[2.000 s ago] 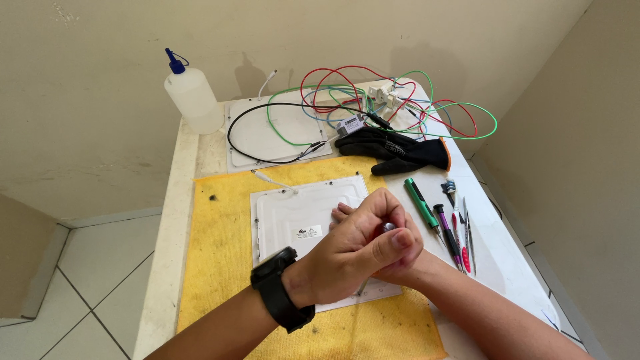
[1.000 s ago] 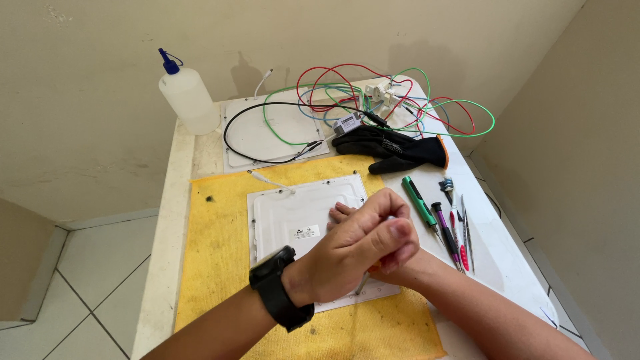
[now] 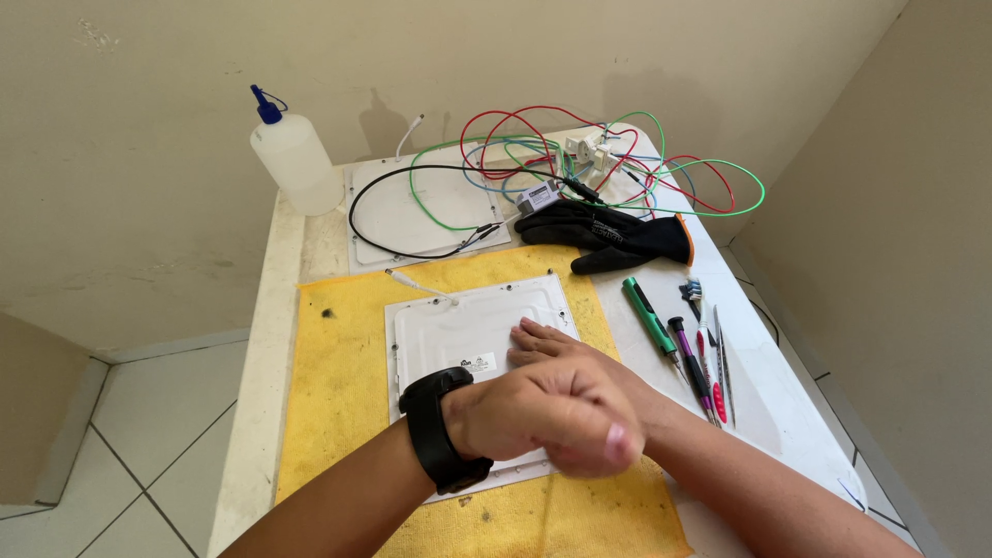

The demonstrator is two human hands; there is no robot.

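Note:
A white square panel with a raised back (image 3: pixel 442 333), its edge dotted with screws, lies on a yellow cloth (image 3: pixel 333 387). My left hand (image 3: pixel 550 418), with a black watch at the wrist, is curled into a loose fist over the panel's right side, crossing in front of my right hand. Motion blurs it, and whether anything is inside the fist is hidden. My right hand (image 3: pixel 539 341) rests on the panel with its fingers stretched out; its palm is hidden behind the left. A short white cable with a plug (image 3: pixel 418 285) comes from the panel's top edge.
On the right lie a green pen-shaped screwdriver (image 3: pixel 649 316), a purple-and-black screwdriver (image 3: pixel 692 368), a toothbrush (image 3: pixel 704 341) and tweezers (image 3: pixel 725 364). Behind are black gloves (image 3: pixel 612 232), tangled wires (image 3: pixel 542 143), a small driver box (image 3: pixel 537 198), another panel (image 3: pixel 426 205) and a squeeze bottle (image 3: pixel 294 163).
My left fist has turned and dropped lower over my right wrist. A round metallic end seen at the left hand two seconds ago no longer shows. My right hand stays on the panel.

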